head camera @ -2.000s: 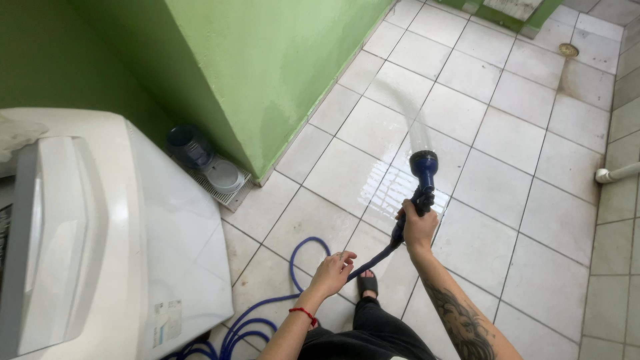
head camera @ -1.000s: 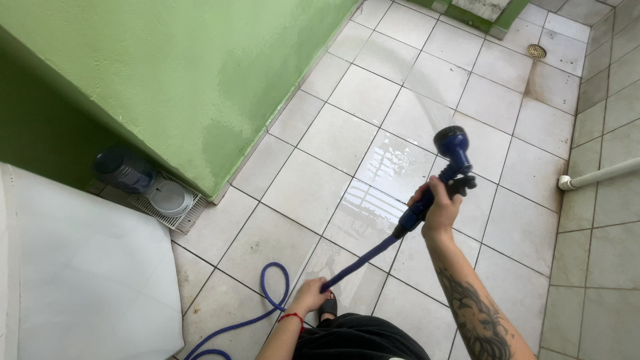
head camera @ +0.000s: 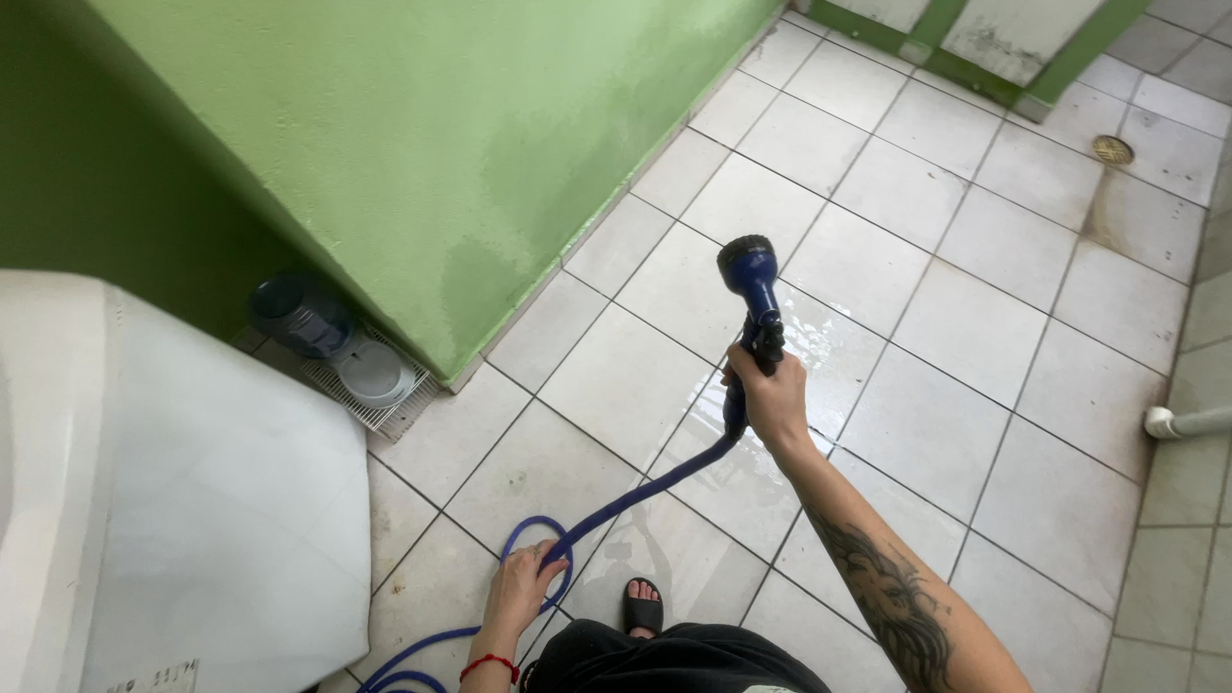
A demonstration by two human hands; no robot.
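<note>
My right hand point(head camera: 773, 390) grips the handle of a blue and black hose spray nozzle point(head camera: 751, 274), its head pointing up and away over the floor. No stream shows clearly at the nozzle now. From the handle a blue hose point(head camera: 635, 498) runs down left to my left hand point(head camera: 525, 582), which is closed around it. Below that hand the hose loops and lies in coils at the bottom edge. Wet, shiny white floor tiles point(head camera: 818, 356) lie beside and under the nozzle.
A white appliance point(head camera: 231, 481) stands at the left. A water-bottle pet dispenser point(head camera: 375, 371) sits on a rack by the green wall point(head camera: 404, 144), which has damp patches. A floor drain point(head camera: 1113, 149) is at the upper right; a white pipe point(head camera: 1193, 423) juts from the right wall.
Water arced from the nozzle in both earlier frames; no clear stream shows now. My left hand, partly open two seconds ago, has closed around the hose. The view has shifted.
</note>
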